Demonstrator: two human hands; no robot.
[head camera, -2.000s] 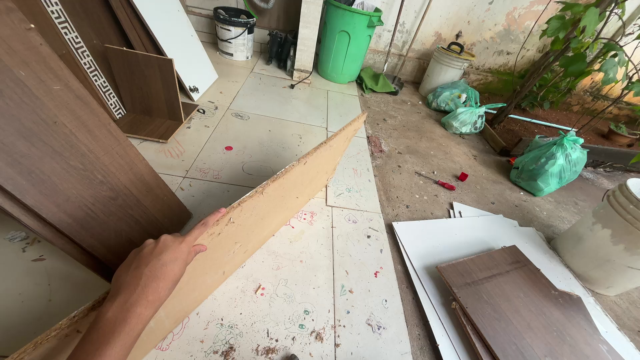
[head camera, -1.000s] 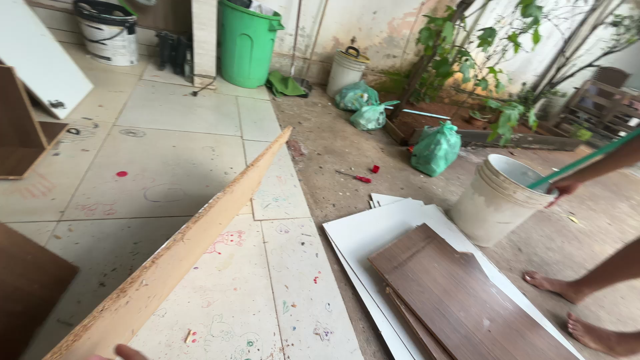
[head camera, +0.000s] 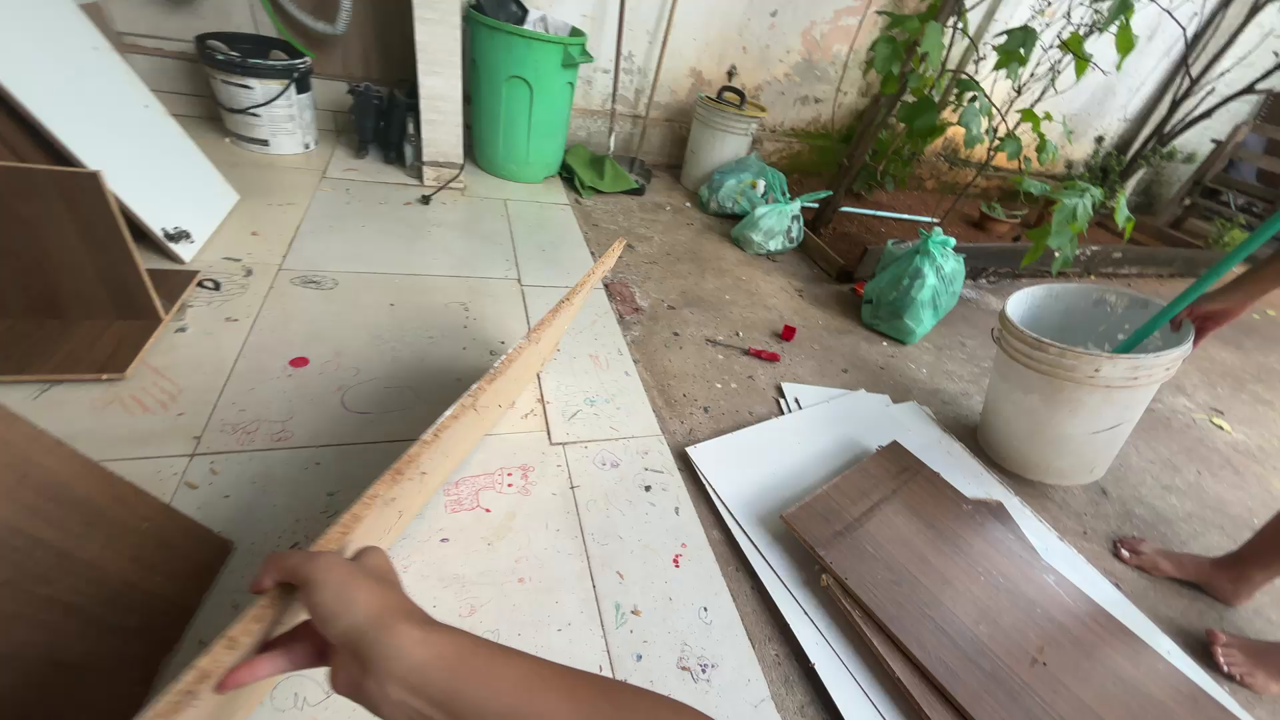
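Note:
My right hand (head camera: 345, 625) reaches in from the bottom edge and grips the narrow upper edge of a long particleboard panel (head camera: 430, 455), with fingers and thumb on opposite sides. The panel runs diagonally from the bottom left to a pointed-looking far end near the middle, tilted on its edge over the tiled floor. My left hand is out of view. Left of the panel lies a brown wood-look board (head camera: 90, 560). On the right, brown boards (head camera: 960, 560) rest on white panels (head camera: 780, 470).
A person's hand (head camera: 1210, 310) holds a green pole (head camera: 1200, 280) in a white bucket (head camera: 1085, 390); bare feet (head camera: 1190, 565) stand below. A screwdriver (head camera: 762, 354) lies on the concrete. Green bags (head camera: 912, 285), a green bin (head camera: 520, 100) and a brown open cabinet piece (head camera: 80, 270) stand farther off.
The left hand on the panel two seconds ago is gone, and my right hand now grips it. The person and bucket on the right came into view as the view swung right.

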